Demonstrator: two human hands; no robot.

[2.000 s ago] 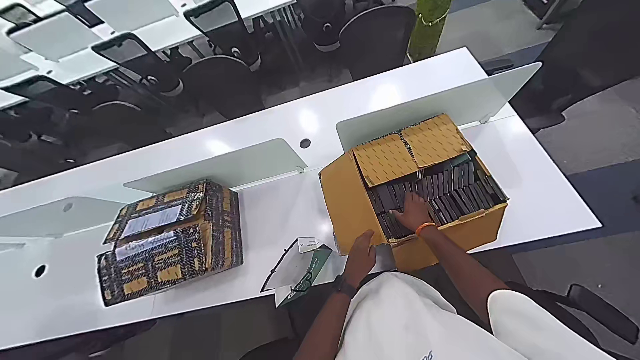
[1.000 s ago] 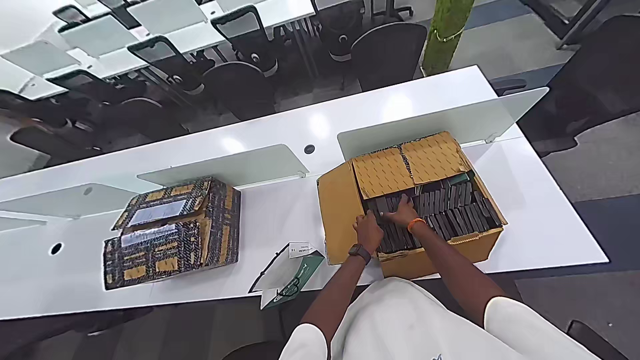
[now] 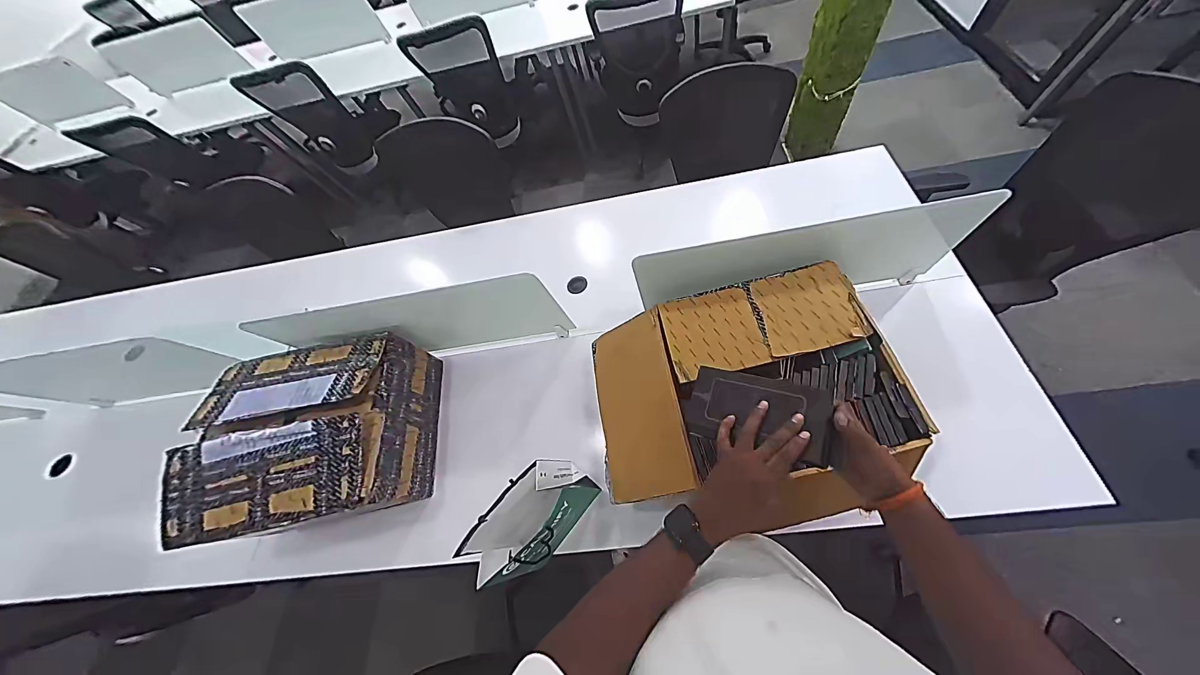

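Observation:
An open cardboard box (image 3: 640,412) stands on the white desk, packed with several thin dark boxes (image 3: 881,412) set on edge. A flat black box (image 3: 741,394) lies across them at the left part of the opening. My left hand (image 3: 757,469), with a dark watch on its wrist, is spread on top of this black box. My right hand (image 3: 864,459), an orange band at the wrist, grips the right end of the same box. The fingertips under its edge are hidden.
A second cardboard box (image 3: 403,431), wrapped in patterned tape, stands to the left. Between the boxes, near the desk's front edge, lies a green and white paper bag (image 3: 553,525). Low frosted dividers (image 3: 422,314) run behind both boxes on the desk (image 3: 525,394).
A second ago both hands were down among the upright dark boxes. Now a black box lies flat over them, with my left hand on it and my right hand at its end.

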